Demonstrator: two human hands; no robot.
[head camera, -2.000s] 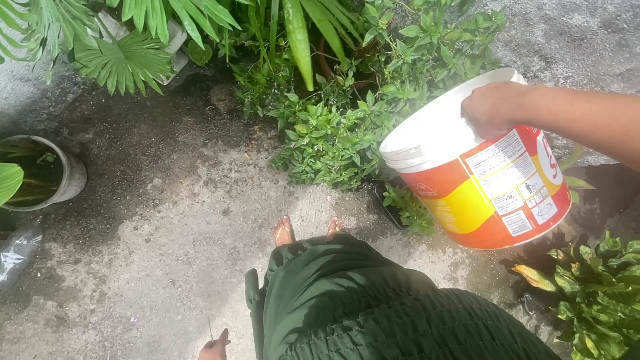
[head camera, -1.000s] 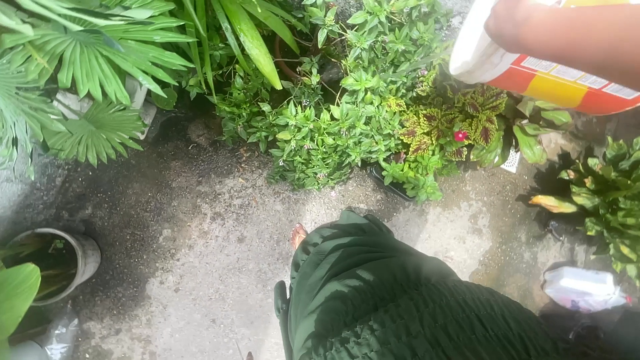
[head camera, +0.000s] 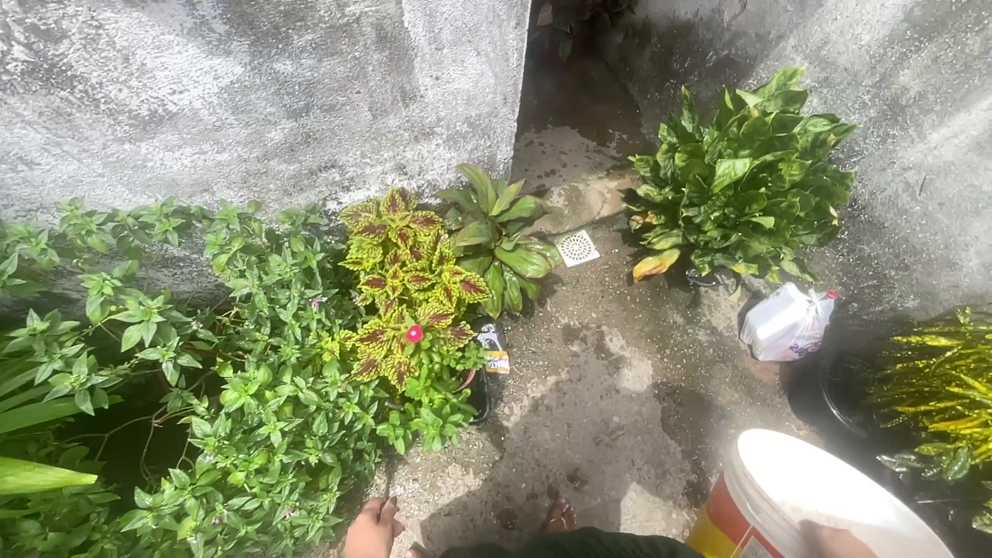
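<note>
At the lower right, a white plastic bucket (head camera: 821, 496) with a red and yellow label is cut off by the view's lower edge. My right hand (head camera: 833, 541) grips it at the near side, its fingers showing only as a blur inside the rim. Low in the view, left of centre, my left hand (head camera: 373, 530) hangs beside a leafy green bush (head camera: 263, 403), its fingers loosely curled, and I see nothing in it. Above that hand grow a yellow-green and maroon coleus (head camera: 411, 279) and a small pink flower (head camera: 414, 333). A foot and dark green cloth show at the bottom.
A square floor drain cover (head camera: 577, 248) lies on the damp concrete. Rough walls (head camera: 271, 93) flank a narrow passage. A broad-leaved plant (head camera: 744, 178), a tied white plastic bag (head camera: 789, 322) and a yellow-leaved potted plant (head camera: 942, 387) stand along the right.
The view has swung to the right and up, bringing in the walls and passage. The bucket, held in my right hand throughout, now shows its open top at the lower right.
</note>
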